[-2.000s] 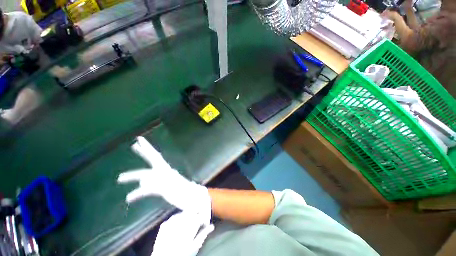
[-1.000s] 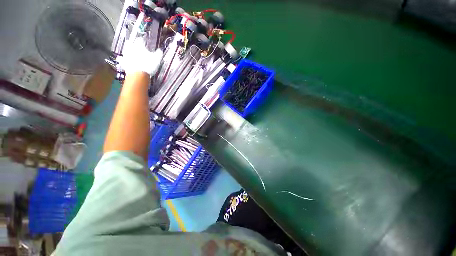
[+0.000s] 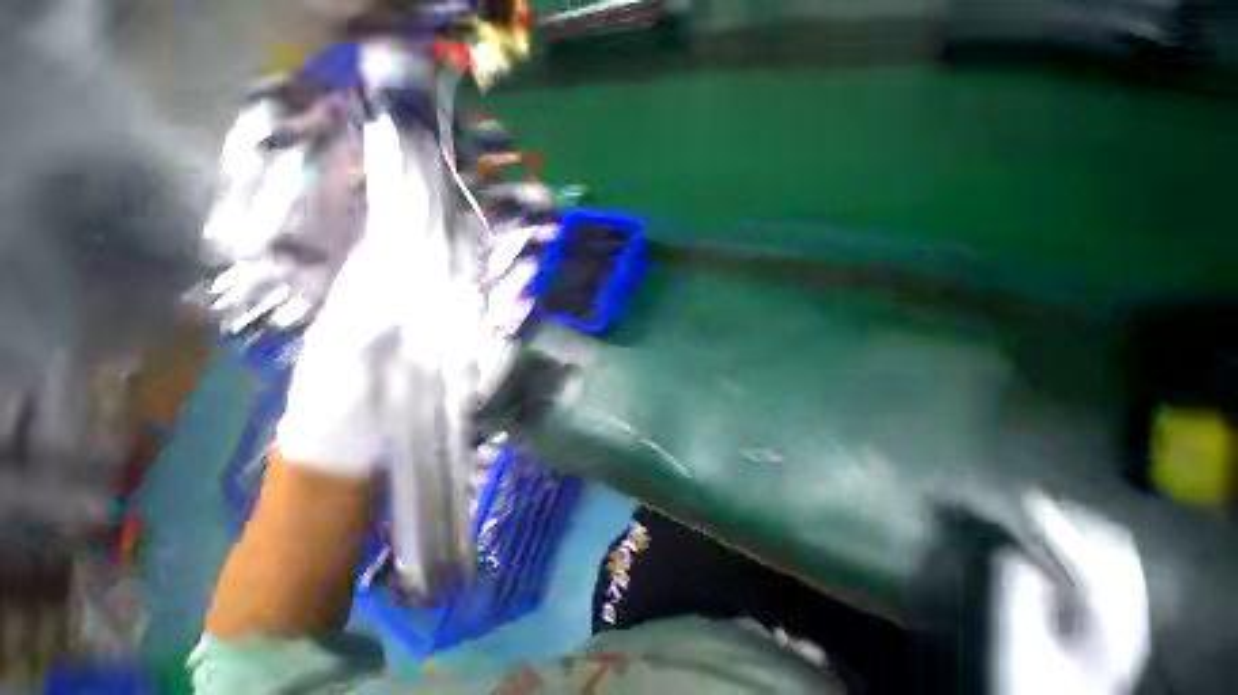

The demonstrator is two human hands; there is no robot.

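The view is blurred by motion. My left hand (image 3: 346, 360), in a white glove, is closed around a long silver unit (image 3: 432, 502). The unit stands lengthwise in the picture, above the blue crate, with a thin white wire beside its upper part. My right hand (image 3: 1073, 597), also gloved in white, is at the lower right by the bench edge. Its fingers are too blurred to tell whether it holds anything. More silver units (image 3: 265, 204) are piled at the left.
A blue parts bin (image 3: 631, 278) with dark contents sits on the green bench (image 3: 815, 394), right of the pile. A blue slotted crate (image 3: 523, 543) is below the bench edge. A yellow block (image 3: 1192, 455) in a dark holder is at the right. Thin light wire lies near the bench's front edge.
My left hand has moved from the pile down towards me and now holds a silver unit. My right hand, out of view one second ago, shows at the lower right. The yellow block is back in view.
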